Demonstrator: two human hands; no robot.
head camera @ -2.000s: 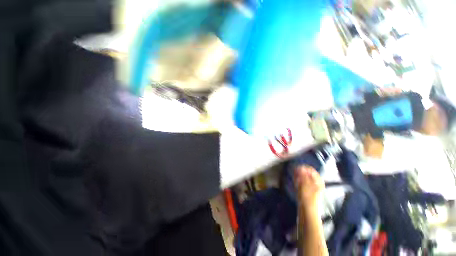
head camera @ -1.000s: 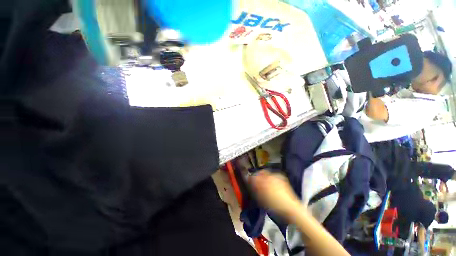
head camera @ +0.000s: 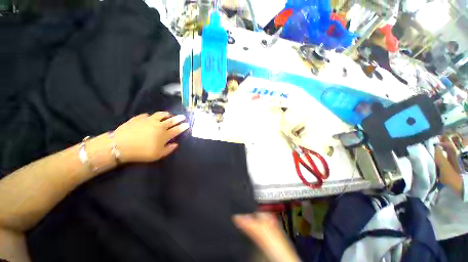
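Observation:
The large black garment point(head camera: 205, 179) covers the left and front of the machine table, its straight edge ending beside the white bed. My left hand point(head camera: 146, 135), with bracelets at the wrist, lies flat on it, fingertips beside the lit needle area. My right hand point(head camera: 261, 230) is blurred and cut off by the bottom edge, at the garment's lower right; its fingers are unclear. The presser foot area point(head camera: 205, 107) of the white and teal JACK sewing machine point(head camera: 277, 84) is just beyond my left fingertips. The blue lamp point(head camera: 214, 59) hangs before the machine head.
Red-handled scissors point(head camera: 310, 166) lie on the bed. A black control box point(head camera: 408, 123) with a blue face is at the right. Navy and white garments point(head camera: 379, 230) hang at lower right. A blue plastic bag point(head camera: 320, 23) is behind. Another person's arm point(head camera: 449, 166) shows at far right.
My left hand has come into view on the garment. My right hand has moved from beside the hanging garments to the garment's edge. The view has shifted, showing more of the machine.

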